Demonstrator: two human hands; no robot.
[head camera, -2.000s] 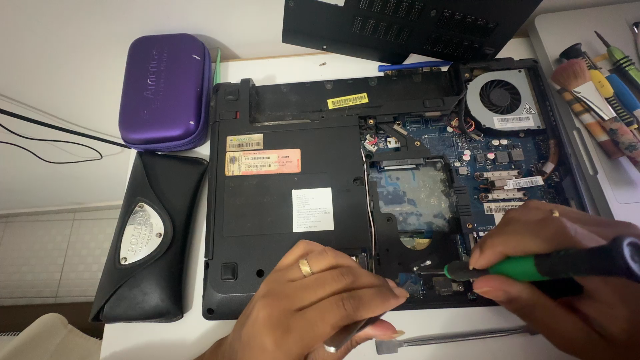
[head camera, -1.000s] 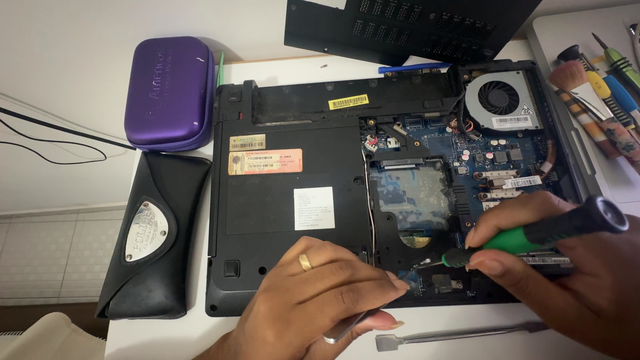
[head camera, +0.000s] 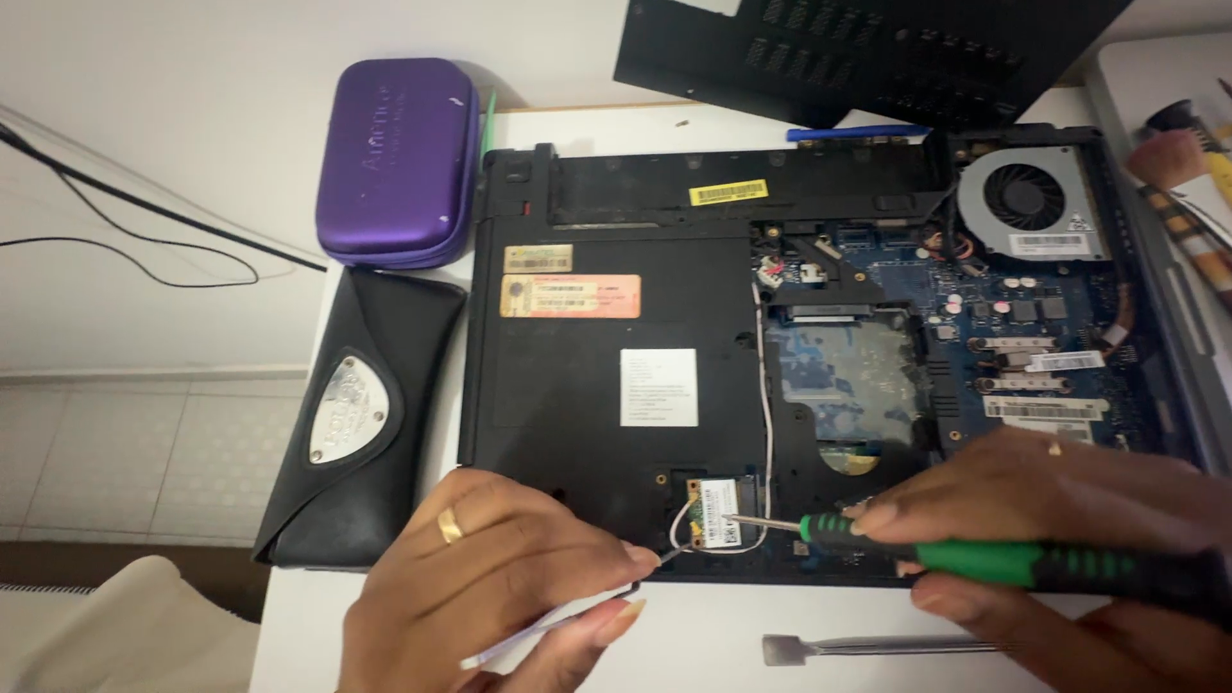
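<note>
A black laptop base lies underside up, with its circuit board exposed at the right. My left hand pinches a thin metal tool, probably tweezers, whose tip is beside a small wireless card near the laptop's front edge. A thin white cable runs down the base and loops around the card. Fingers of my right hand grip a green and black screwdriver; its metal tip is over the card's label, and contact cannot be told.
A purple hard case and a black glasses case stand at the left. A black cover panel and a blue pry tool are behind the laptop. A metal spudger lies in front; brushes are at the right.
My right hand has moved the screwdriver tip left, from below the drive bay to over the wireless card. My left hand has shifted left, uncovering the card.
</note>
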